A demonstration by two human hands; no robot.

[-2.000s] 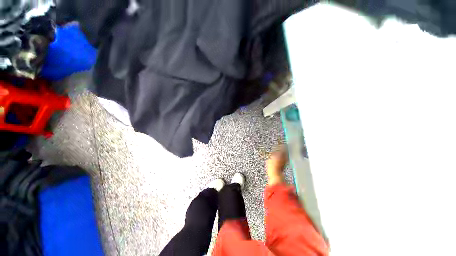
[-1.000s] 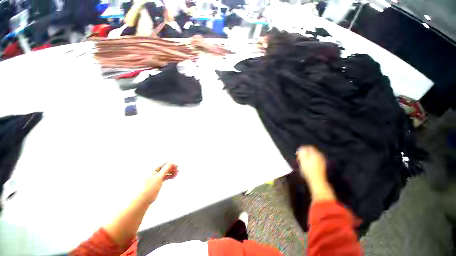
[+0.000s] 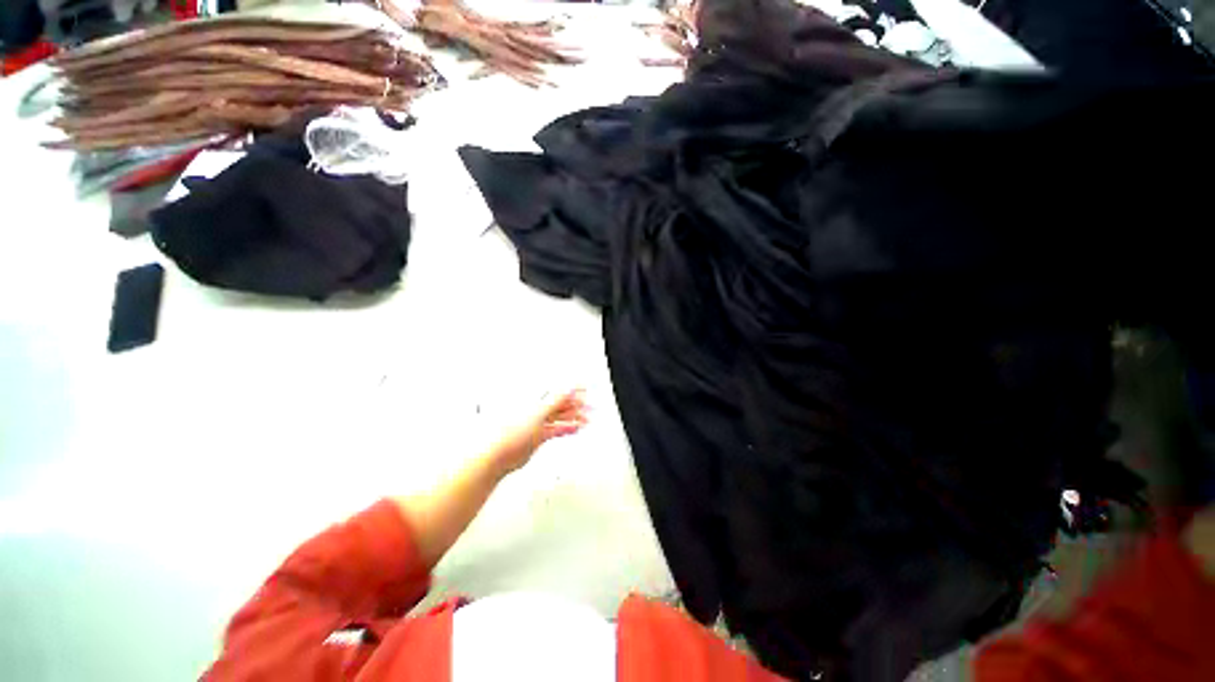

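A large heap of loose black cloth [image 3: 800, 360] lies over the right part of the pale table [image 3: 307, 413] and hangs down at its near side. My left hand [image 3: 562, 416] is over the table, just left of the heap, not touching it, with its fingers apart and nothing in it. My right arm shows only as a blurred red sleeve at the lower right edge. My right hand is not clearly visible there.
A small dark heap of folded cloth [image 3: 287, 220] with white material [image 3: 357, 141] on it lies at the far left. A dark phone [image 3: 136, 307] lies left of it. Brown strips [image 3: 227, 73] lie behind. Speckled floor shows at the far right.
The view has swung from the floor to the table and then closer to the black heap. My left hand has moved right, towards the heap. My right arm has moved to the lower right edge.
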